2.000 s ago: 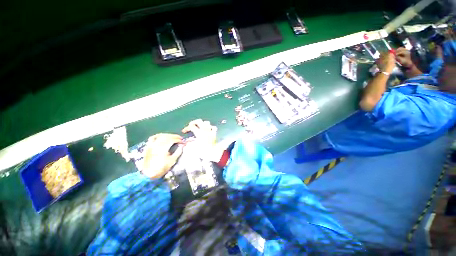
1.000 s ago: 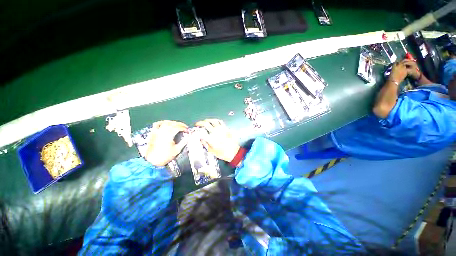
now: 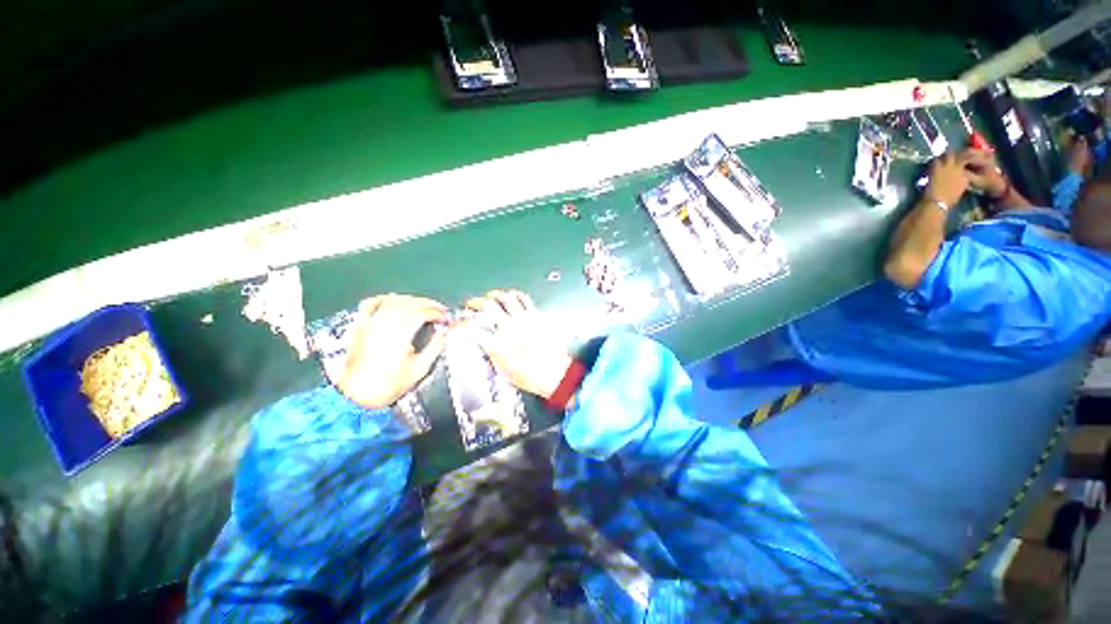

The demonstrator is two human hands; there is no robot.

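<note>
A silver-white phone unit (image 3: pixel 485 396) lies below my hands, its far end under my fingers. My left hand (image 3: pixel 387 350) and my right hand (image 3: pixel 518 339) meet at that end, fingertips close together. A small dark part (image 3: pixel 424 335) shows at my left thumb and fingers; its shape is too small to tell. A second phone unit (image 3: pixel 331 338) lies partly hidden under my left hand. My right wrist has a red band. What my right fingertips touch is blurred.
Blue bin (image 3: pixel 57 406) with beige pieces at far left; pale pieces (image 3: pixel 279 305) beside my left hand. Copper-red parts (image 3: pixel 601 268) and waiting phone units (image 3: pixel 697 241) to the right. Beyond the white strip (image 3: pixel 402 201), phone units on a black pad (image 3: pixel 554 68). A blue-smocked person (image 3: pixel 975 293) at right.
My right hand has moved in over the far end of the phone unit, beside my left hand, and stays there. The view has shifted slightly.
</note>
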